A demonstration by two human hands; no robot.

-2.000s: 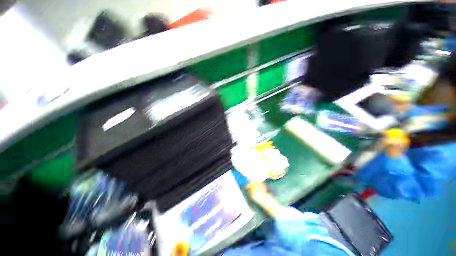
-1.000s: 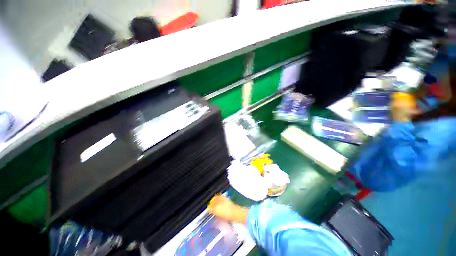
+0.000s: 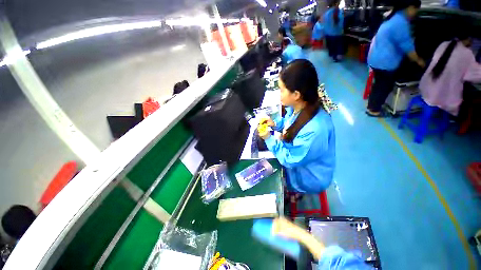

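Note:
My right hand (image 3: 291, 230) reaches in from the lower right in a blue sleeve. It is blurred and grips a flat light-blue piece (image 3: 273, 237), a cloth or sheet, over the bench's right edge. The fingertips are partly hidden. My left hand is out of the picture. A long cream block (image 3: 247, 207) lies on the green bench just beyond the blue piece. A white and yellow-orange heap (image 3: 224, 262) is cut off at the bottom edge.
A black tray (image 3: 345, 240) stands right of my hand. Bagged printed films (image 3: 215, 182), another printed film (image 3: 255, 174) and a clear bag (image 3: 184, 245) lie on the bench. A seated worker (image 3: 306, 137) is beyond, beside a black stack (image 3: 219, 126).
The view has swung up and right along the line. The near tray stack and the printed film under my hand are out of view. My right hand now holds the blue piece.

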